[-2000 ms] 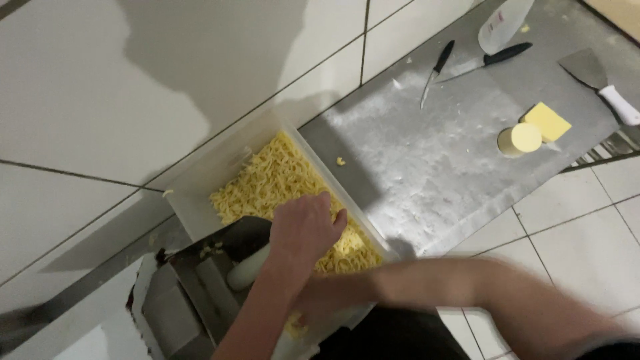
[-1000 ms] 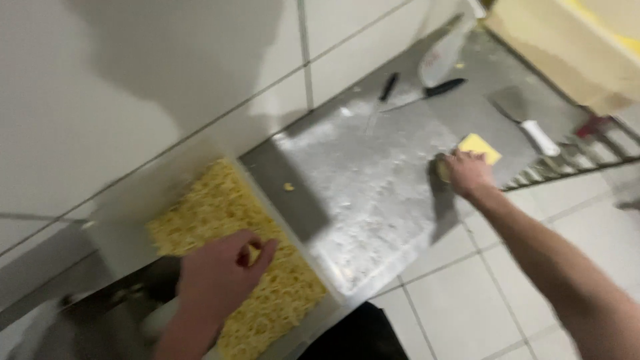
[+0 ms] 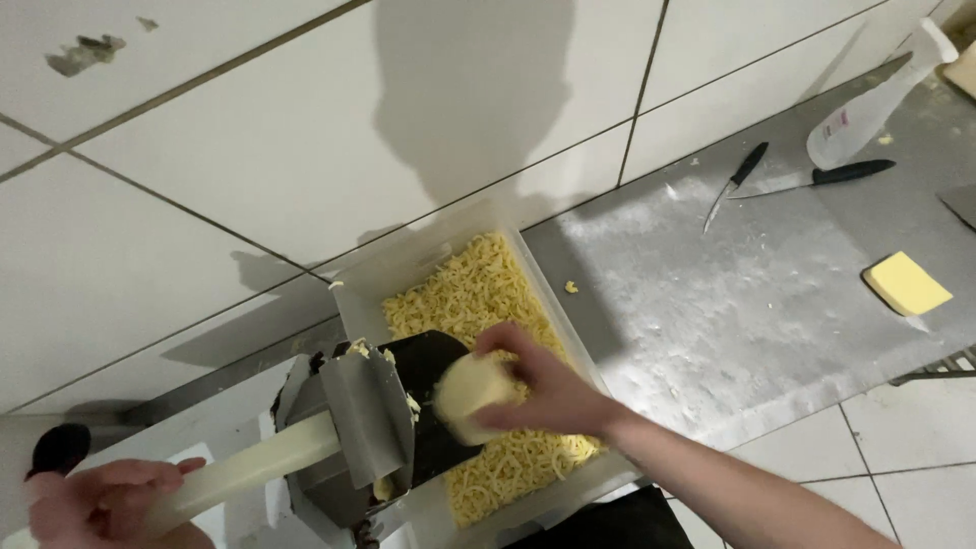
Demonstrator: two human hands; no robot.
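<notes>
My right hand (image 3: 541,385) grips a pale yellow round piece of cheese (image 3: 474,396) above a plastic tub, beside the dark outlet of a metal grating machine (image 3: 358,427). My left hand (image 3: 122,503) is closed around a whitish plastic pusher rod (image 3: 252,469) that reaches to the machine's feed opening. Bits of cheese cling to the machine's edges. Shredded cheese (image 3: 496,305) lies in the translucent tub (image 3: 549,293), partly hidden by my right hand and the outlet.
A steel worktop (image 3: 686,328) bears two black-handled knives (image 3: 751,164) (image 3: 850,172), a spray bottle (image 3: 862,110) and a yellow cheese block (image 3: 907,284). A spatula blade (image 3: 962,204) shows at the right edge. Behind stands a tiled wall (image 3: 488,91).
My right hand has brought the round cheese piece from beside the yellow block on the worktop to the machine. My left hand, over the tub a second ago, is now on the rod at the left.
</notes>
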